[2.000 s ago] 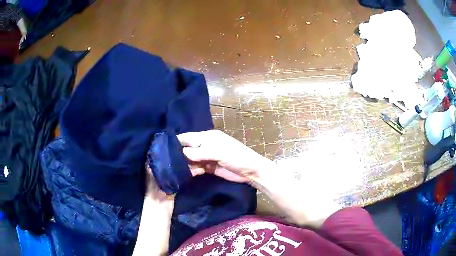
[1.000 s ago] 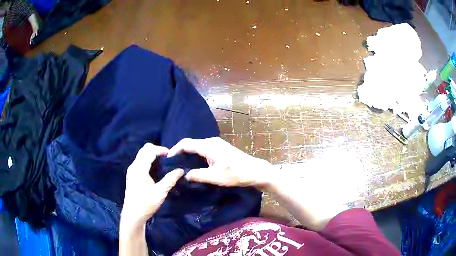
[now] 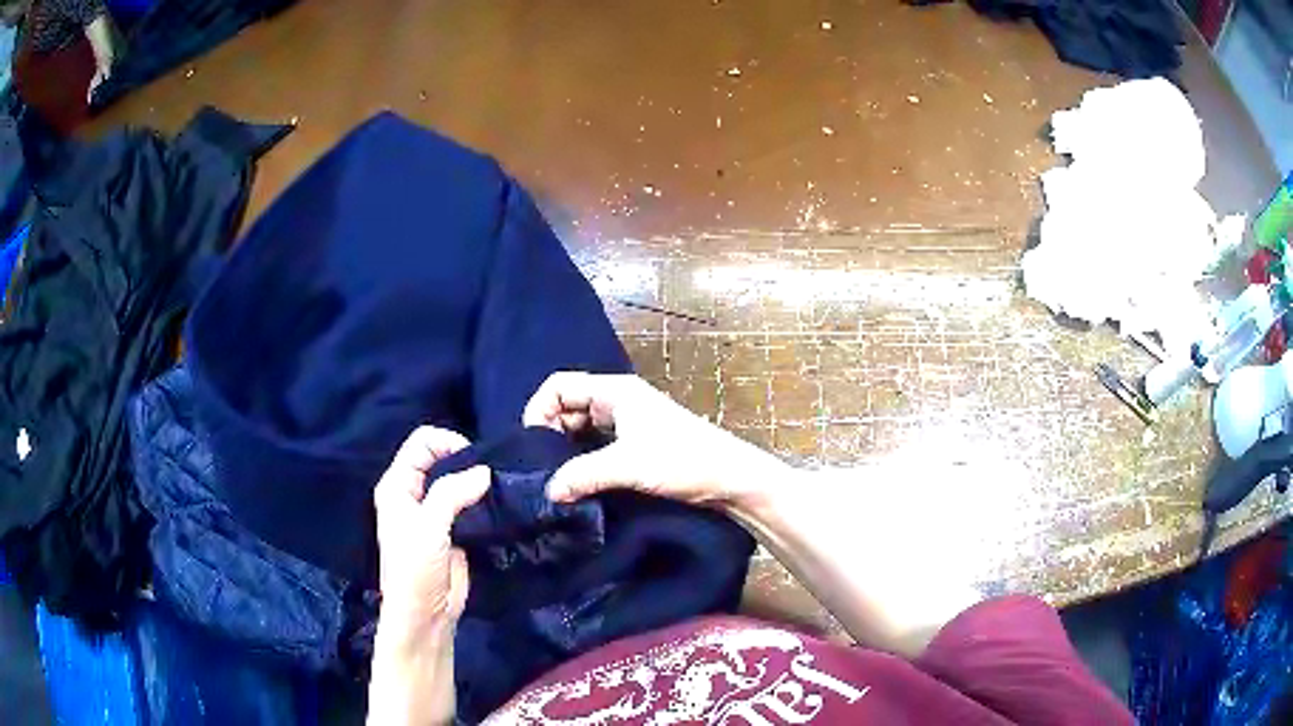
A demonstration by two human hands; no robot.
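Note:
A navy coat (image 3: 355, 284) lies in a heap in front of me, its matte shell upward and its quilted lining (image 3: 234, 546) showing at the lower left. My left hand (image 3: 426, 511) pinches the left side of the sleeve end (image 3: 525, 511) between thumb and fingers. My right hand (image 3: 624, 447) grips the right side of the same sleeve end. Shiny lining shows between the hands. Some of my fingertips are hidden in the fabric.
Black garments (image 3: 114, 341) lie at the left. A white cloth heap (image 3: 1120, 199), snips (image 3: 1124, 393) and bottles (image 3: 1255, 326) are at the right of the brown table (image 3: 851, 341). Blue bins (image 3: 156, 674) stand lower left. A person's arm (image 3: 99, 50) shows upper left.
The sleeve end was around my left wrist, then both hands closed on its rim. Now my hands are slightly farther apart and the lining at the opening shows more.

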